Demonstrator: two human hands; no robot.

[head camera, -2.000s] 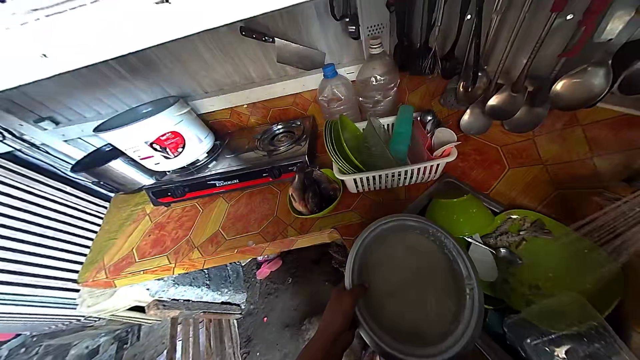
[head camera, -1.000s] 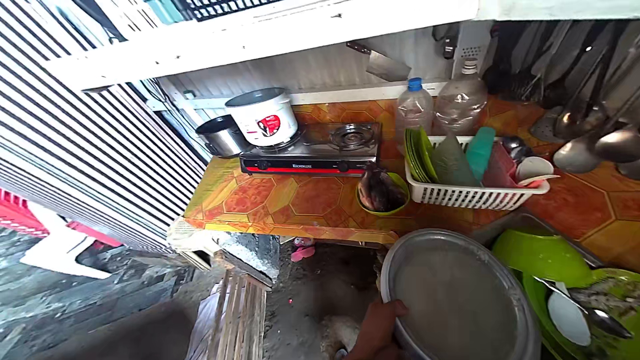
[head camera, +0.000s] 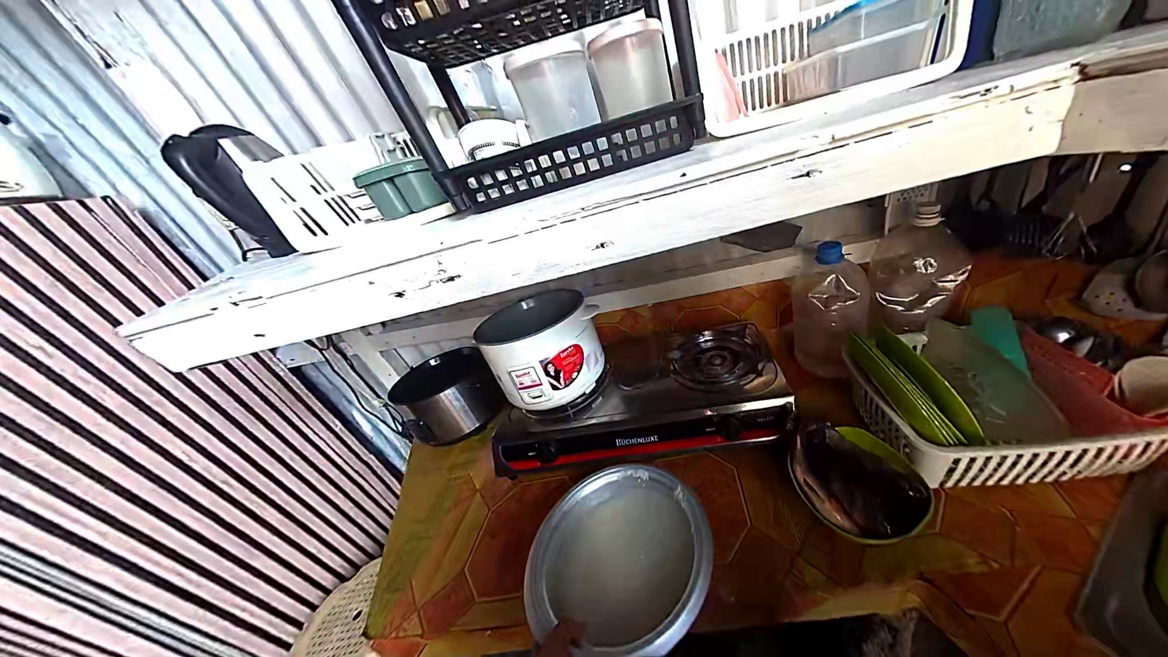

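My left hand grips the near rim of a round metal pot that holds cloudy, whitish liquid; only part of the hand shows at the bottom edge. The pot is at the front of the patterned counter, below a two-burner gas stove. On the stove's left burner sits a white rice cooker body, open at the top. The right burner is bare. My right hand is not in view.
Left of the stove stands a dark metal pot. On the right are a green bowl of fish, a white dish basket with green plates, and plastic bottles. A white shelf overhangs the counter, carrying a black rack.
The pot of cloudy liquid has moved left, from beside the sink to the counter before the stove, with my left hand on its rim. The view has swung left and up.
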